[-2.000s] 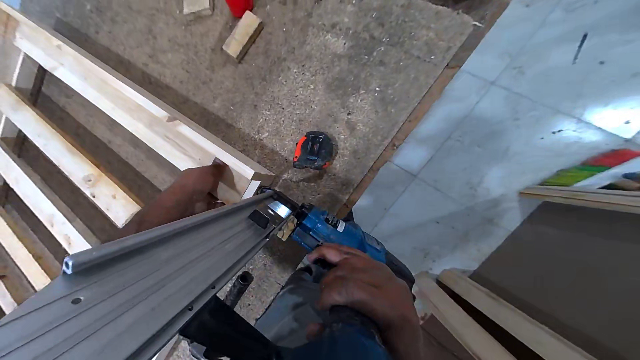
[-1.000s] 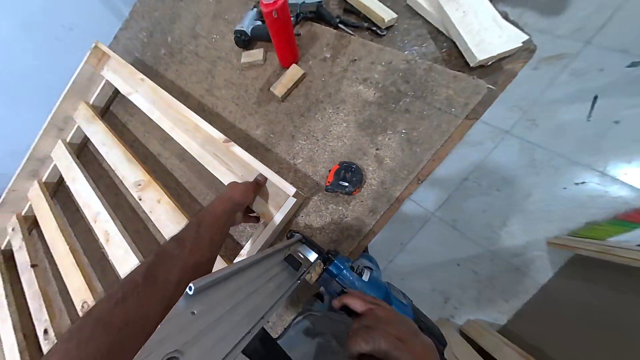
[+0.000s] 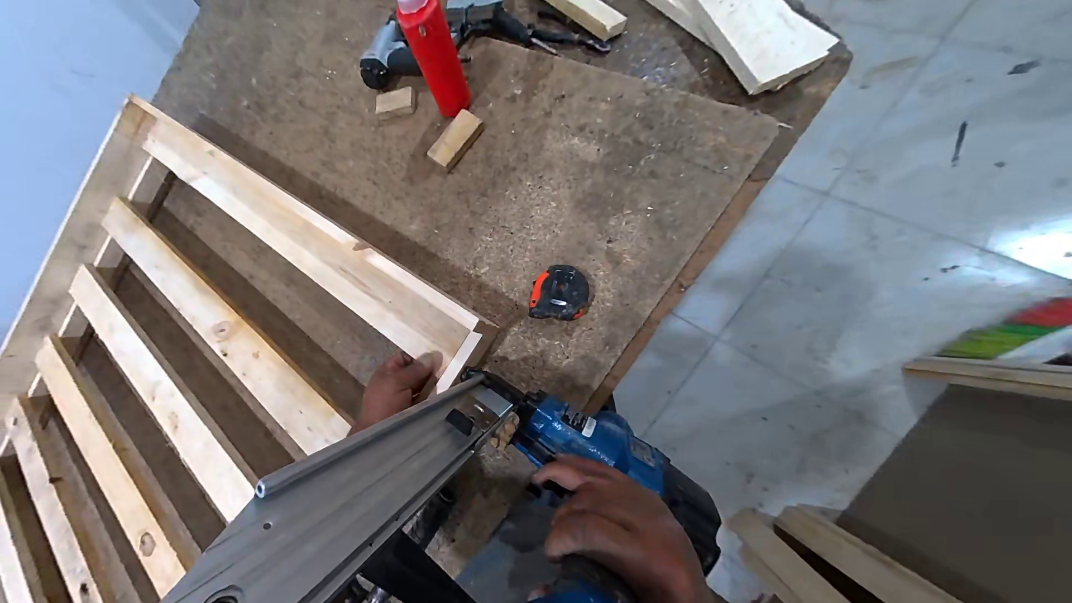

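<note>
My right hand point(image 3: 624, 528) is closed around the handle of a blue power tool, seemingly a coil nailer point(image 3: 603, 440), whose long grey metal magazine or rail point(image 3: 360, 494) reaches to the lower left. The tool's front end lies at the near right corner of a slatted wooden frame point(image 3: 335, 268). At that corner my left hand point(image 3: 402, 385) grips the end slat, its forearm hidden under the grey metal part. A black and orange tape measure point(image 3: 560, 293) lies on the board just beyond the corner.
A red bottle point(image 3: 437, 63), small wood blocks point(image 3: 456, 140) and a grey-black air tool point(image 3: 389, 54) lie at the worktable's point(image 3: 620, 176) far side. Offcuts point(image 3: 762, 42) rest at its far right corner. Timber pieces point(image 3: 854, 557) stand at lower right, above a tiled floor.
The view has shifted, showing more of the frame and table. Against the frame's corner, my left hand stays, its forearm now covered by the tool's grey part. My right hand keeps its hold.
</note>
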